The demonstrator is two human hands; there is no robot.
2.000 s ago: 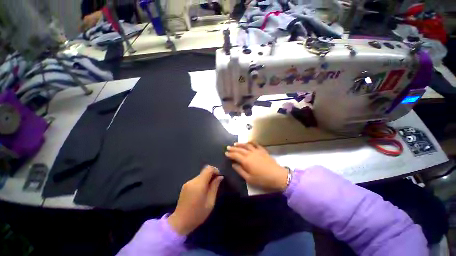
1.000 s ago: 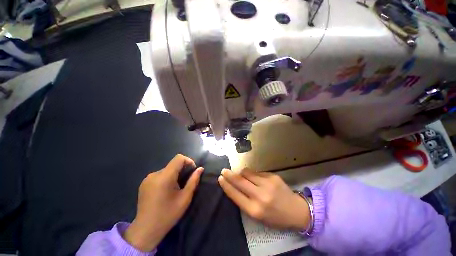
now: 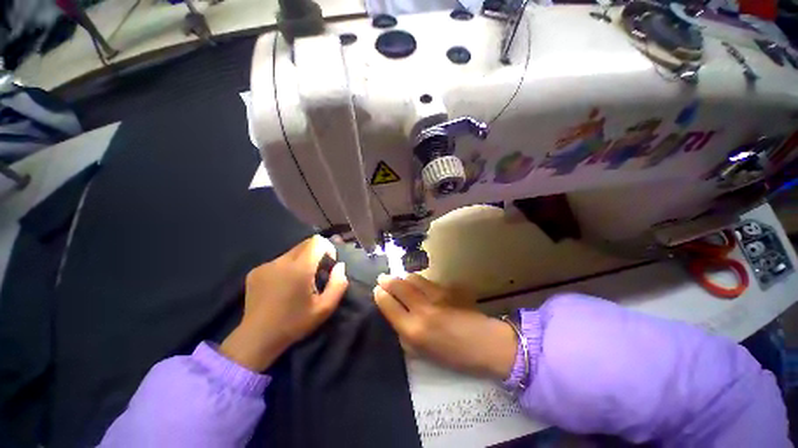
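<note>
A wide black cloth panel [image 3: 175, 236] covers the table left of the sewing machine [image 3: 525, 96] and hangs toward the lap. Its right edge lies by the brightly lit presser foot [image 3: 398, 255]. My left hand [image 3: 293, 293] pinches the cloth between thumb and fingers just left of the needle area. My right hand [image 3: 437, 322] lies with its fingertips on the cloth edge just in front of the presser foot, pressing it flat rather than gripping it. The needle tip is lost in the glare.
Red-handled scissors [image 3: 719, 273] and a dark tray of bobbins [image 3: 763, 252] lie at the right. A dark scrap [image 3: 549, 216] lies under the machine arm. A printed scale [image 3: 464, 409] marks the table's front edge. Striped cloth [image 3: 35, 122] is at the far left.
After the view moved in close to the machine head, both hands have moved forward with the cloth, closer to the presser foot. My left hand still pinches the cloth.
</note>
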